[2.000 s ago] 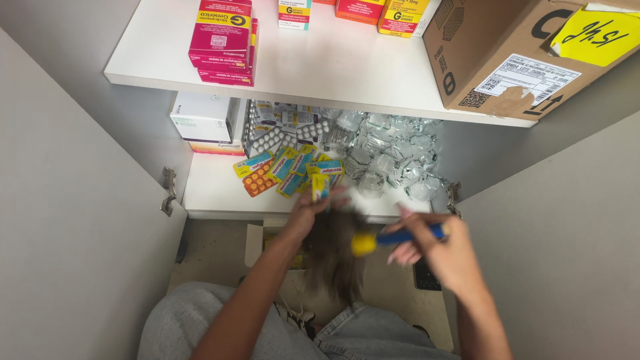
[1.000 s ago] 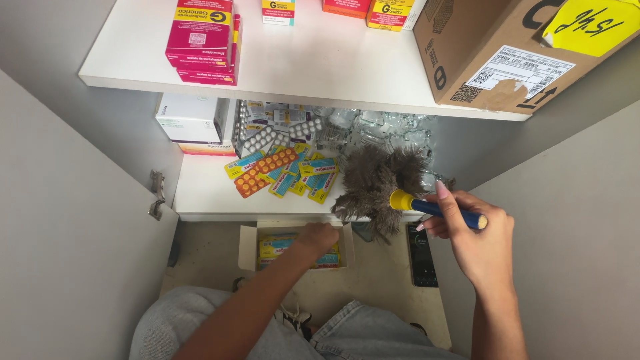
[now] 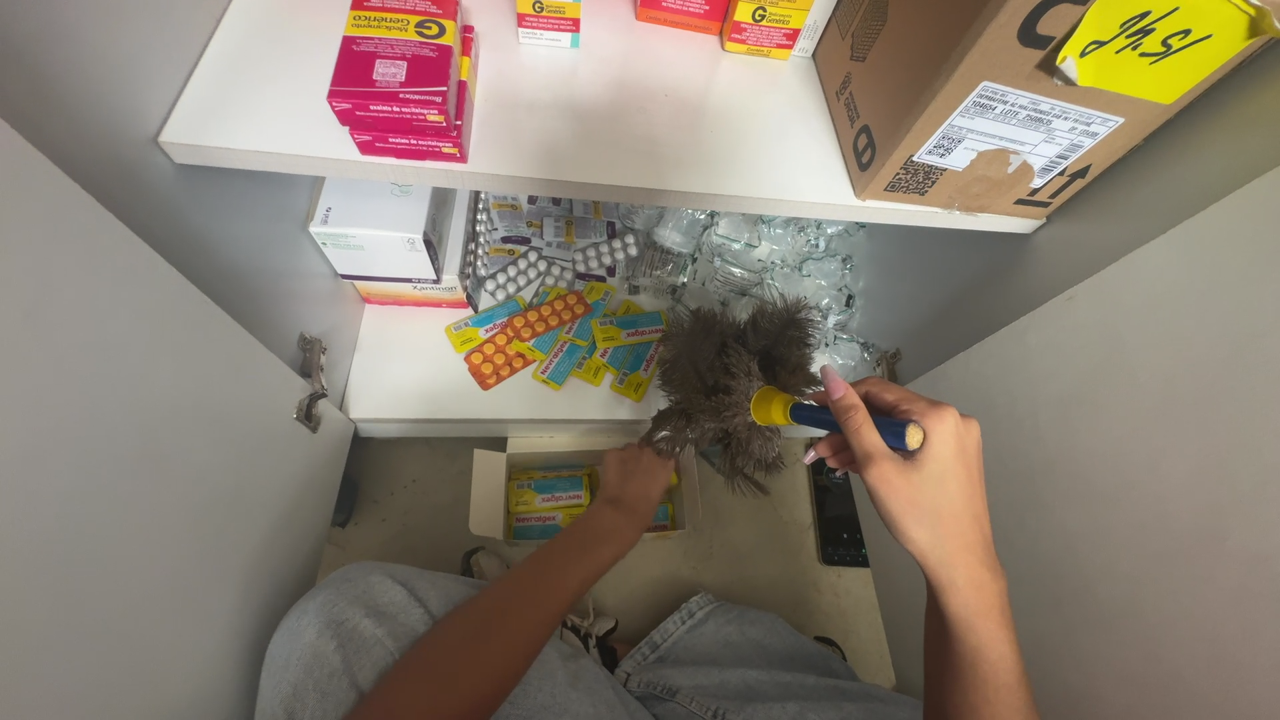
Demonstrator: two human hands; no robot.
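Observation:
My right hand (image 3: 905,445) grips the blue handle of a feather duster (image 3: 735,380), whose grey-brown feathers rest over the front edge of the lower shelf. My left hand (image 3: 636,482) is over an open white carton (image 3: 490,490) of yellow and blue medicine packs (image 3: 549,492) on the floor; its fingers are partly hidden, and whether they hold a pack cannot be told. Left of the feathers, yellow and blue blister packs (image 3: 628,328) and orange blister strips (image 3: 500,358) lie loosely on the lower shelf. Silvery blister strips (image 3: 515,275) lie behind them.
Clear plastic-looking items (image 3: 730,255) fill the back right of the lower shelf, and white boxes (image 3: 375,230) stand at its left. The upper shelf (image 3: 640,130) holds magenta medicine boxes (image 3: 390,70) and a cardboard box (image 3: 960,110). Cabinet doors flank both sides. A phone (image 3: 838,515) lies on the floor.
My left hand has moved from the shelf's front edge down to the floor carton. The duster, earlier upright below the shelf edge, has moved up onto the shelf front, still in my right hand.

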